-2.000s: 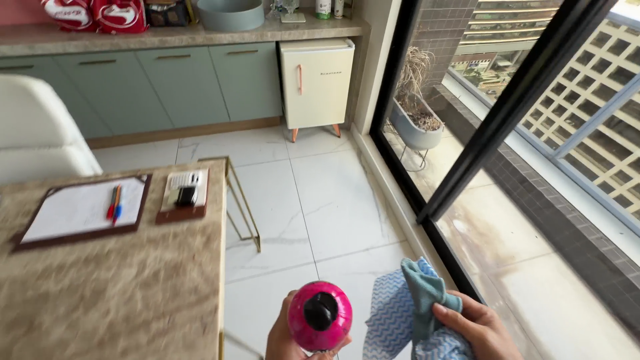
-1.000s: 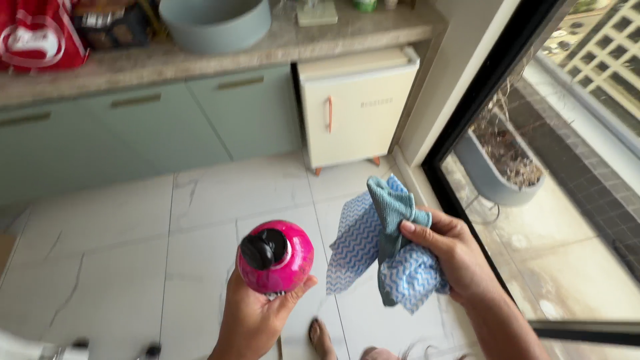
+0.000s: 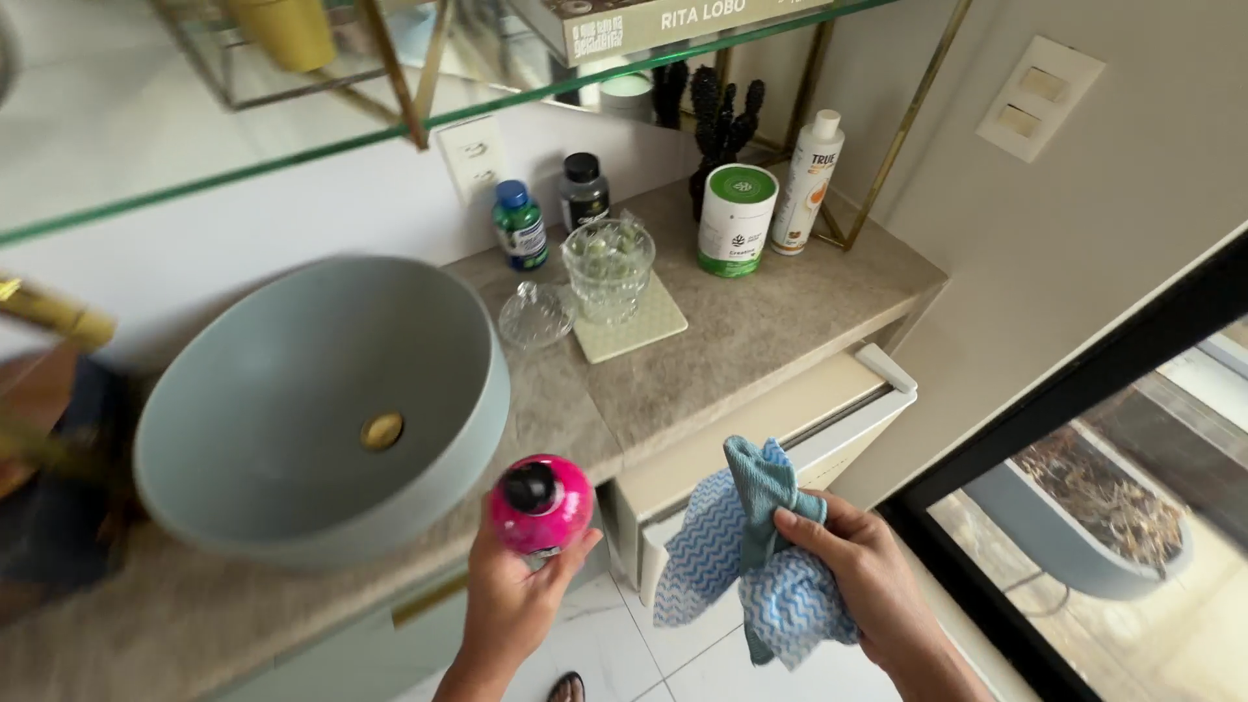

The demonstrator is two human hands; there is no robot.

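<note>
My left hand [image 3: 517, 595] grips a bright pink bottle with a black cap [image 3: 542, 505], held upright in front of the counter edge, just right of a grey-blue vessel sink [image 3: 322, 409]. In my right hand [image 3: 858, 575] are a teal cloth [image 3: 762, 487] and a blue-and-white zigzag-patterned cloth [image 3: 702, 556], bunched together and hanging down in front of the small cream fridge [image 3: 760, 419]. The hands are apart, and neither the bottle nor the cloths touch each other.
On the stone counter [image 3: 721, 341] stand a glass jar [image 3: 609, 273] on a pale tile, its glass lid [image 3: 536, 314], supplement bottles, a white-and-green tub [image 3: 738, 219] and a white bottle [image 3: 807, 185]. A glass shelf [image 3: 292, 156] hangs above; a black-framed glass door [image 3: 1072, 468] is at right.
The view has moved up close to the counter and sink, which were farther off before. Both hands still hold the pink bottle and the cloths.
</note>
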